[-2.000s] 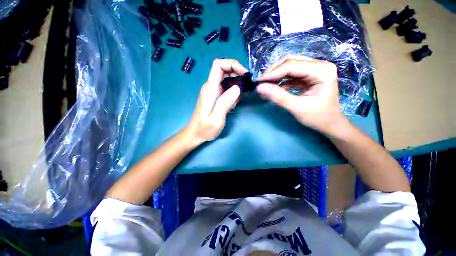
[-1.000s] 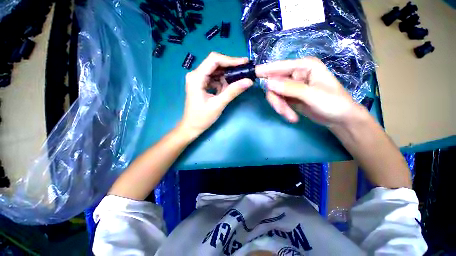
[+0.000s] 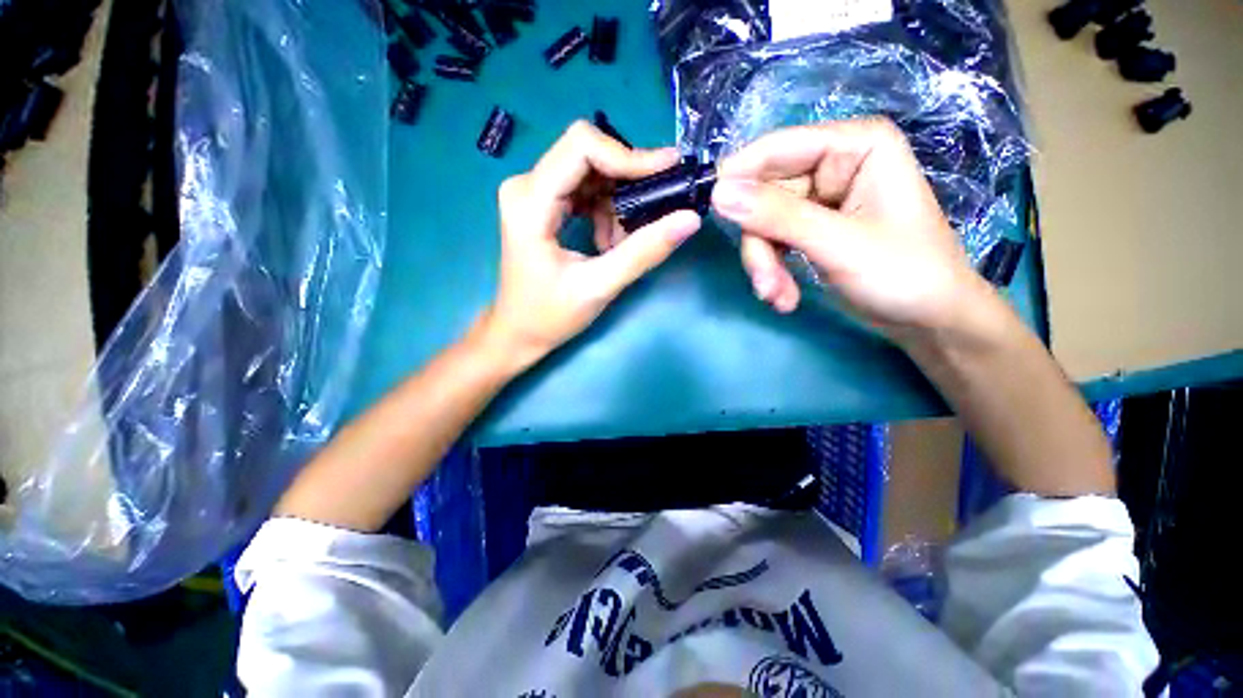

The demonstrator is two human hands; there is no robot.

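Note:
My left hand (image 3: 566, 252) holds a black cylindrical part (image 3: 657, 198) between thumb and fingers, tilted slightly up to the right, above the teal bench top. My right hand (image 3: 845, 218) pinches the right end of the same part at a dark collar-like piece. Whether that piece is separate is hidden by the fingertips. Several short ribbed black parts (image 3: 495, 131) lie loose on the teal top beyond my left hand. A clear plastic bag of dark parts (image 3: 872, 96) with a white label lies behind my right hand.
At left is a container with a tan cardboard liner, black parts and a large clear film (image 3: 259, 232) hanging over its side. At right, a few black pieces (image 3: 1148, 64) lie on a cardboard sheet (image 3: 1131, 246). Blue crates (image 3: 845, 477) show below the bench edge.
Both hands have risen slightly from two seconds ago, and the held part now shows as a longer cylinder. The view has shifted slightly. A dark piece now shows behind my left fingers.

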